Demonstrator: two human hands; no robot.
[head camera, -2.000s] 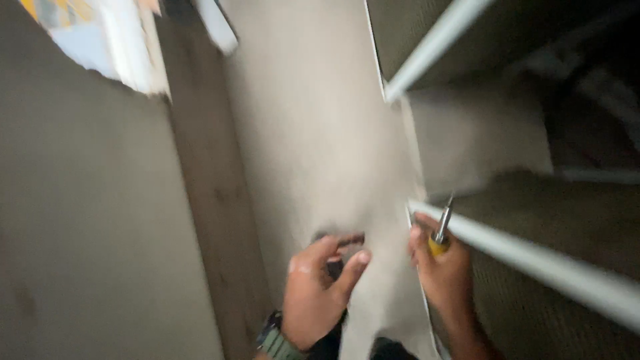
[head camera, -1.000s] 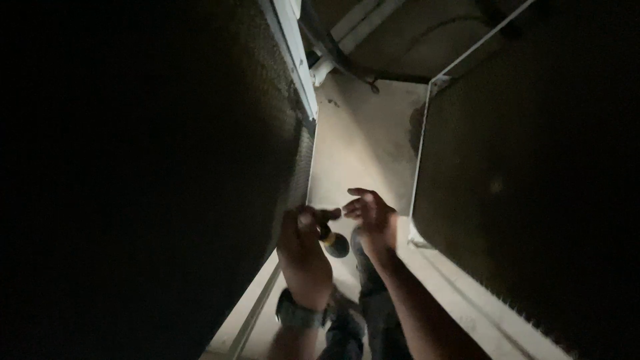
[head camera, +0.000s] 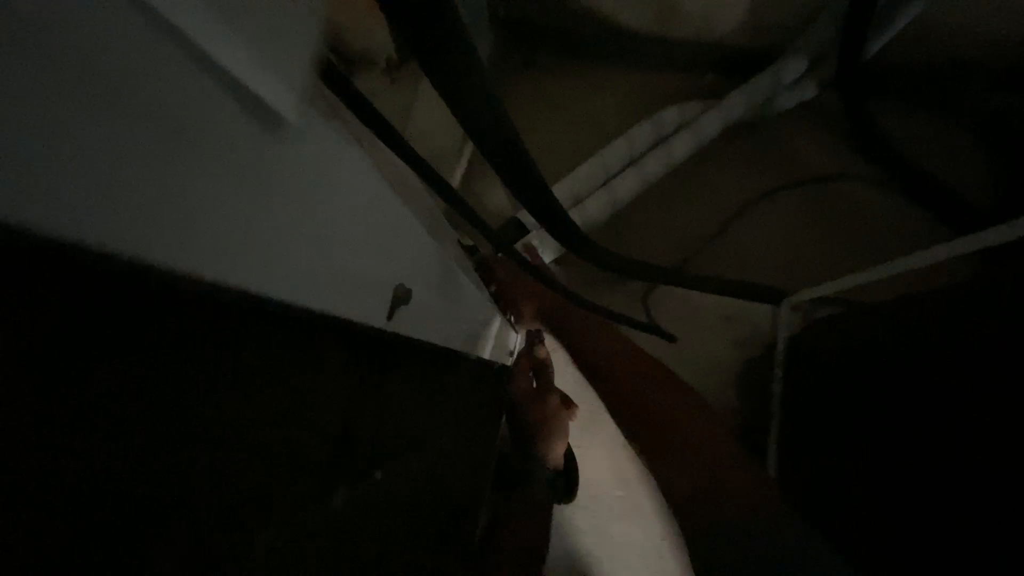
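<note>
My left hand (head camera: 544, 408), with a dark band on its wrist, is low in the middle, its fingers raised beside the corner of a pale metal panel (head camera: 272, 216). Whether it holds anything is too dark to tell. From the lower right my right forearm stretches up and left, and my right hand (head camera: 512, 288) is beyond the left one, along the panel's edge. Its fingers are in deep shadow, partly behind a thin dark hose (head camera: 592, 308). On the panel's face, left of both hands, is a small dark key-shaped thing (head camera: 399, 301).
A thick black hose (head camera: 512, 160) curves down across the middle and off to the right. Behind it run white-wrapped pipes (head camera: 664, 152). A pale metal frame edge (head camera: 776, 384) borders a dark area at the right. The lower left is nearly black.
My right hand has reached forward past my left hand to the panel's edge. The screwdriver seen in my right hand at first no longer shows. The view has shifted greatly and darkened.
</note>
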